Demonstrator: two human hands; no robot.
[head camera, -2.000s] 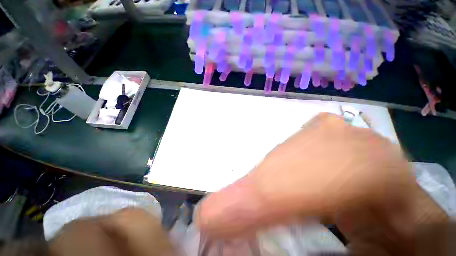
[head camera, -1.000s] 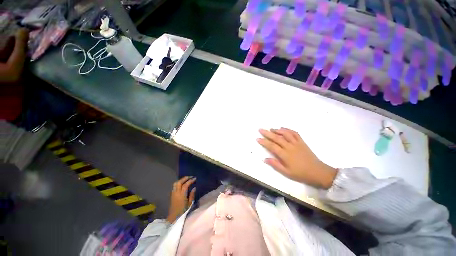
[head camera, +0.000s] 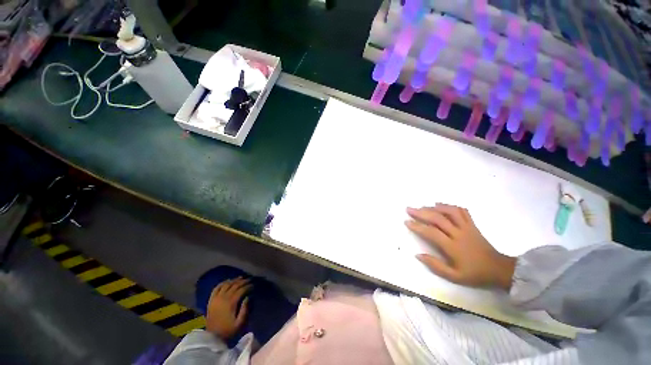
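Note:
The white work mat (head camera: 385, 171) lies on the dark green bench. My right hand (head camera: 457, 246) rests palm down on the mat, fingers spread, holding nothing. My left hand (head camera: 228, 306) is below the bench edge on my dark-clothed leg, fingers apart, with nothing visible in it. A small teal-tabbed item (head camera: 564, 217) lies near the mat's far right corner, beside a small pale brown piece (head camera: 587, 212). Neither hand touches them.
Stacked white watch trays (head camera: 457, 68) with purple-pink straps hanging over stand beyond the mat. A shallow white parts box (head camera: 251, 120) with black pieces is left of the mat. Beside it are a dispenser bottle (head camera: 158, 82) and white cable (head camera: 93, 96). Yellow-black tape (head camera: 107, 281) marks the floor.
A second ago my right hand rested similarly on the mat; the view has since shifted slightly. Earlier both hands were blurred and raised close to the camera. The person at the left edge is out of view.

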